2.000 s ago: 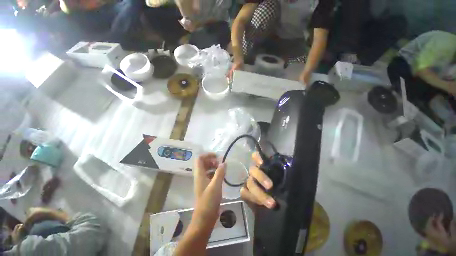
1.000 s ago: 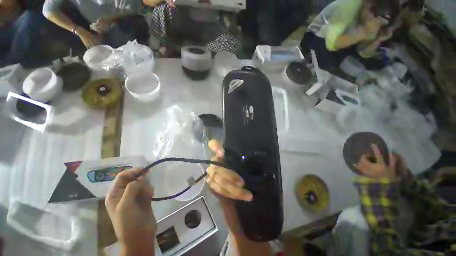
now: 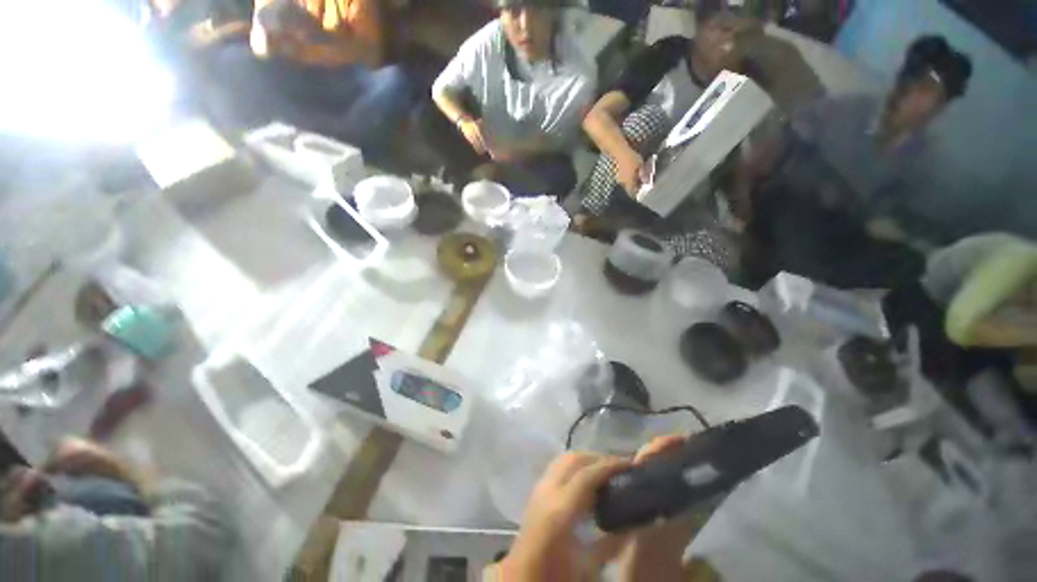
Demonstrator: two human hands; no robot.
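Observation:
The black mirror dash cam (image 3: 711, 468) is held in the air at the lower centre right, tilted up to the right, with its dark back in view. My left hand (image 3: 560, 514) grips its near left end. My right hand (image 3: 657, 539) holds it from behind and below, partly hidden by the device. The thin black cable (image 3: 629, 407) loops above my fingers. The dash cam box (image 3: 398, 392) lies on the table to the left, picture side up. The open box tray (image 3: 362, 550) is cut off by the bottom edge.
A white packing frame (image 3: 256, 418) lies left on the table. Crumpled clear plastic (image 3: 546, 366), a gold base shell (image 3: 466, 257), white cups (image 3: 532, 273) and dark brown covers (image 3: 713, 351) lie beyond. Several people sit around; one holds a white carton (image 3: 703, 142).
The dash cam has turned from upright to a flatter tilt and sits lower. My left hand has moved from the stretched cable to the device. My view has tilted up, and a person now holds a carton raised.

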